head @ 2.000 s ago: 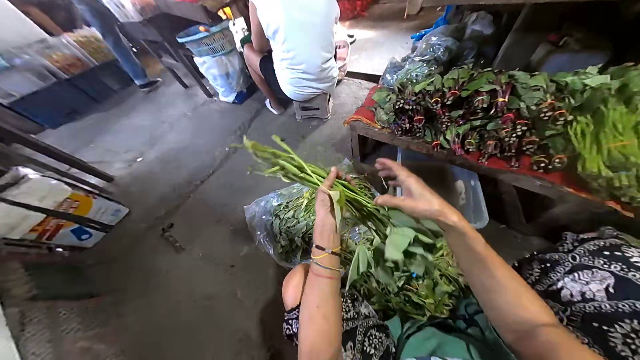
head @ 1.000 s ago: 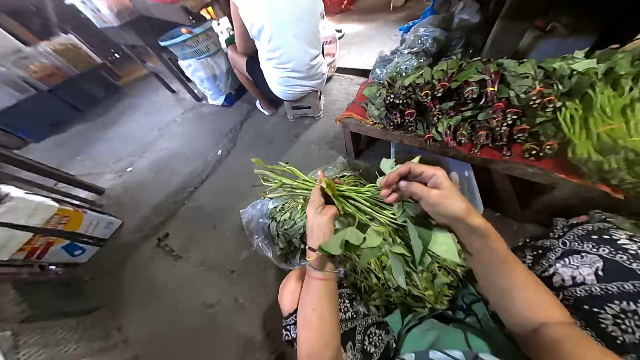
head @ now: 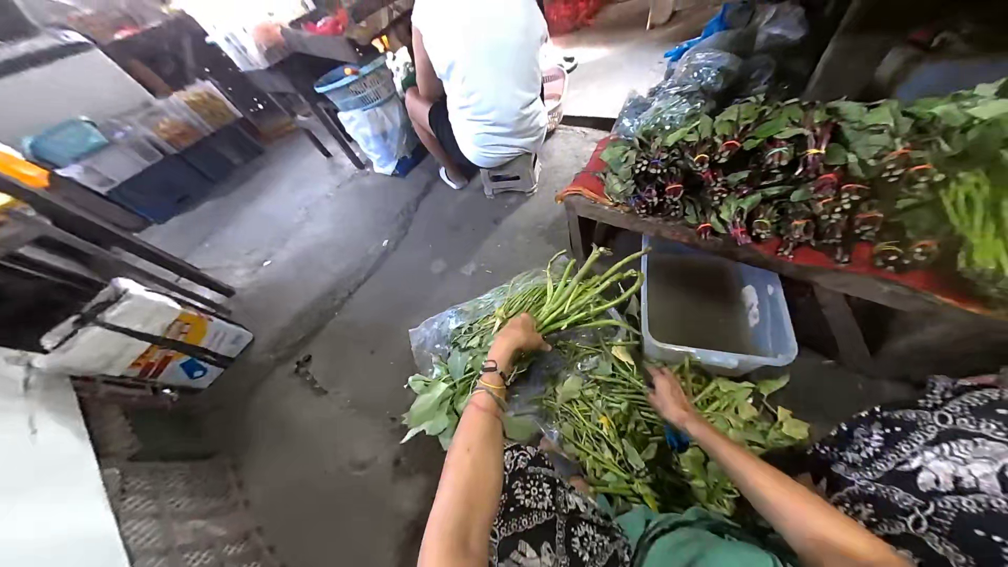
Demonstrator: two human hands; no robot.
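Note:
My left hand [head: 520,337] is on a bundle of leafy green stems [head: 579,295], fingers closed round it, over a clear plastic bag [head: 441,327] of greens. The stem ends point up and right; broad leaves hang below my wrist at the left. My right hand [head: 669,396] reaches down into a heap of loose leafy greens [head: 606,441] before my lap; its fingertips are partly hidden, so its hold cannot be told. Something blue [head: 676,438] shows just under that wrist.
A translucent plastic tub [head: 713,354] stands below a wooden bench [head: 677,228] bearing banded bunches of greens [head: 795,173]. Ahead, a person [head: 488,79] sits on a low stool [head: 512,178] near a blue basket [head: 366,88]. A white box [head: 153,335] lies at left.
My left hand has moved the bundle left onto the bag; its stem ends now point right instead of left. My right hand has left the bundle and moved down to the heap.

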